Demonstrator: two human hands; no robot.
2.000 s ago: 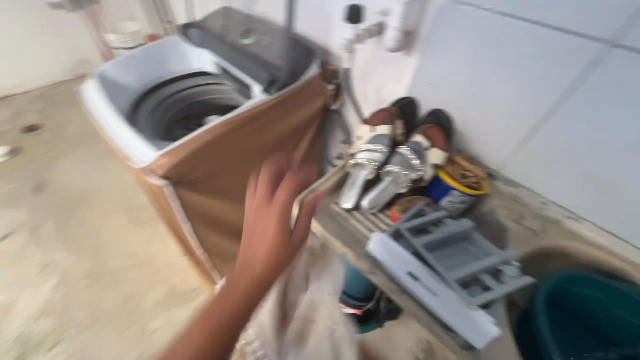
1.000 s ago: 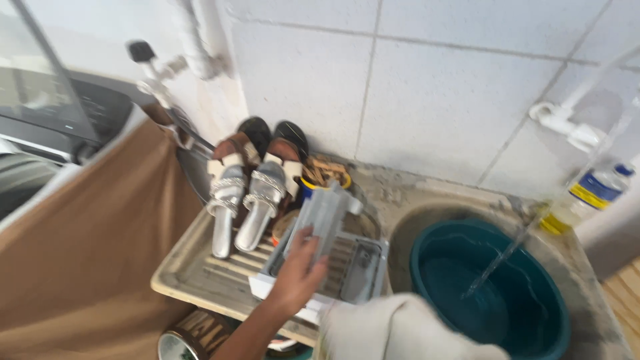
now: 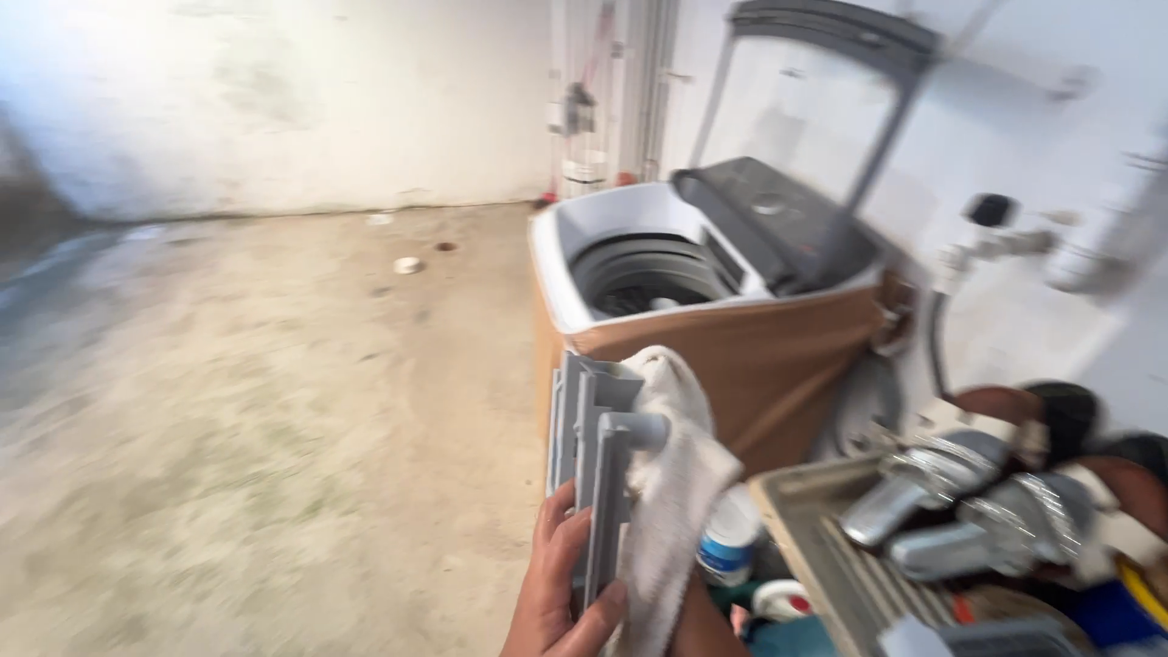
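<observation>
My left hand [image 3: 570, 584] grips a grey plastic part [image 3: 598, 474] with ribs and a short round peg, held upright at the bottom centre. A whitish cloth [image 3: 671, 511] lies against the part's right side. My right hand is mostly hidden behind and under the cloth; only its wrist [image 3: 703, 620] shows, and the cloth seems draped over its fingers. Beyond both hands stands a top-loading washing machine [image 3: 657, 310] with its lid raised and a brown cover around its body.
At right, a ribbed sink drainboard [image 3: 803, 538] bears silver-strapped sandals [image 3: 967, 493] and another grey plastic piece [image 3: 985, 639]. Bottles and a white-lidded container [image 3: 730, 538] stand below it. A tap [image 3: 995, 246] juts from the wall. The concrete floor [image 3: 274, 411] has a small drain hole.
One second ago a hand was on grey plastic parts at the drainboard; now a grey part is held up beside the cloth, away from it. The view has swung left to the washing machine.
</observation>
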